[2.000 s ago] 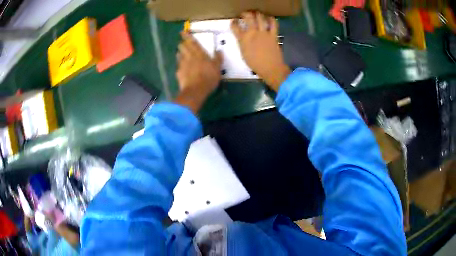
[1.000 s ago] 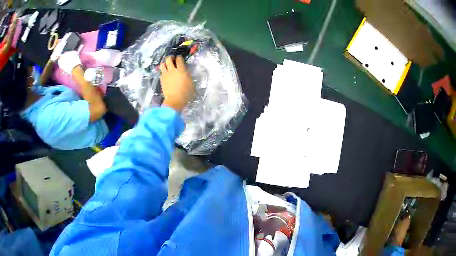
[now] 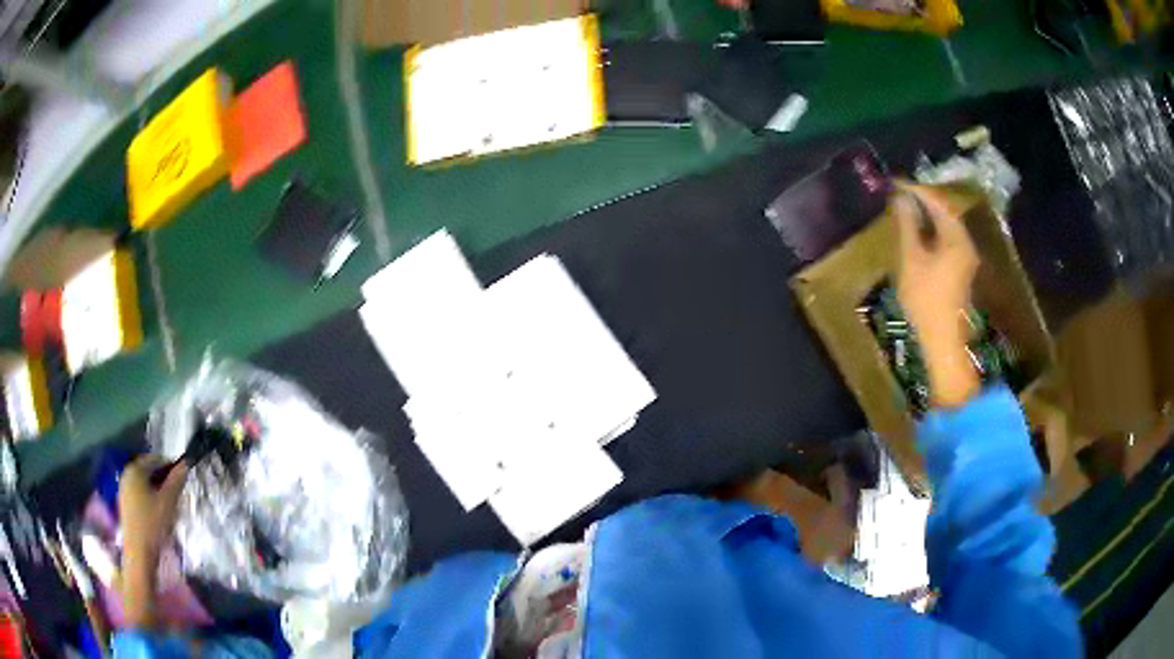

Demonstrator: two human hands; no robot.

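Note:
My left hand, at the lower left, is closed on a black cable end at the left edge of the clear poly bag. More dark leads with yellow and red ends show in the bag. My right hand is raised over the open brown carton, fingers pinched round a small dark item, blurred. Green-and-silver sticks lie inside the carton, partly hidden by my hand. White card inserts overlap on the black mat between my hands.
A yellow box with a white insert lies on the green belt ahead. A closed yellow box, a red card and a black flat unit are at left. A phone lies by the carton; shiny packs are far right.
The view has swung right. My left hand has come out of the middle of the bag to its left edge with a cable. My right hand has risen from inside the carton.

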